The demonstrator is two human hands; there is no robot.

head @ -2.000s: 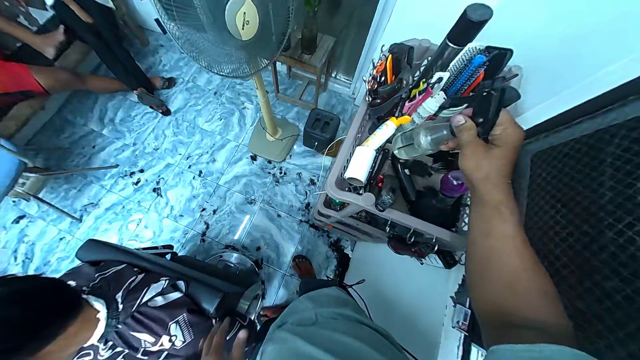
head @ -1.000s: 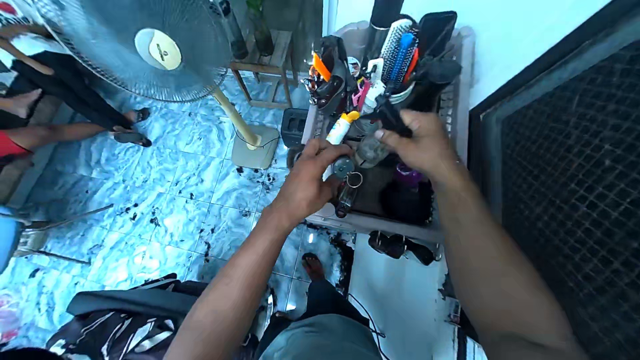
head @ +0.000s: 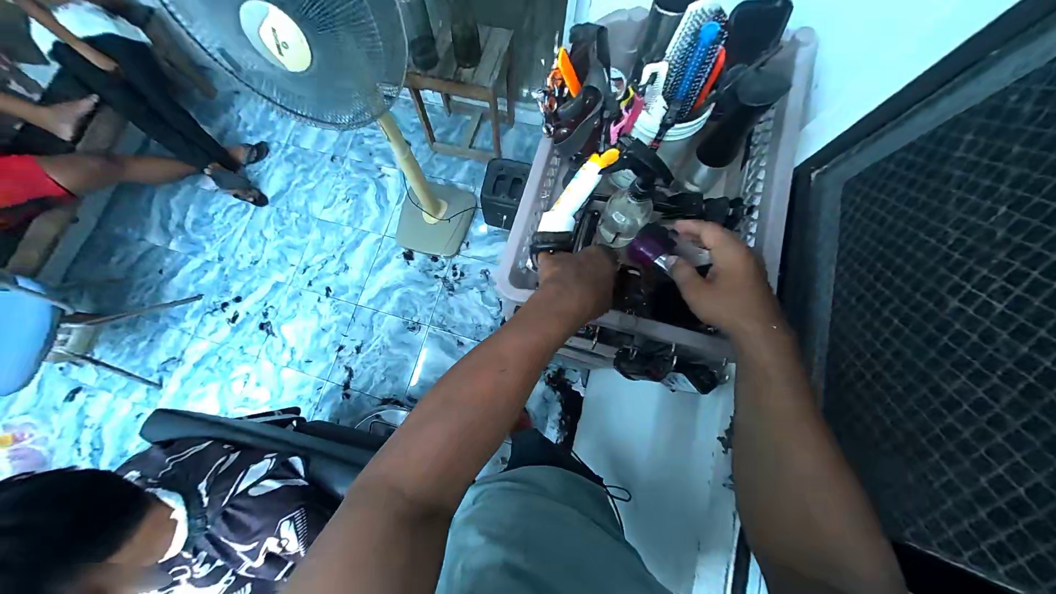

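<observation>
My right hand (head: 726, 272) is closed on a small container with a purple cap (head: 652, 246) and a clear part, over the near end of a plastic tray (head: 780, 206). My left hand (head: 577, 280) reaches down into the tray's near left; its fingers are hidden, so I cannot tell whether it holds something. A clear spray bottle (head: 624, 216) with a black head stands between and beyond my hands. To its left leans a white bottle with a yellow tip (head: 577, 194). Behind are a white tub (head: 676, 136) with hair brushes (head: 697, 54) and a holder of orange-handled tools (head: 569, 73).
A person in a patterned cape (head: 239, 495) sits in a chair (head: 247, 429) at the lower left. A pedestal fan (head: 433, 219) and a wooden stool (head: 458, 81) stand left of the tray. Hair clippings (head: 266, 327) lie on the tiles. A mesh screen (head: 949, 272) borders the right.
The clear spray bottle, in my right hand two seconds ago, now stands in the tray. My right hand has taken hold of the purple-capped container. My left hand has come into view and reached into the tray.
</observation>
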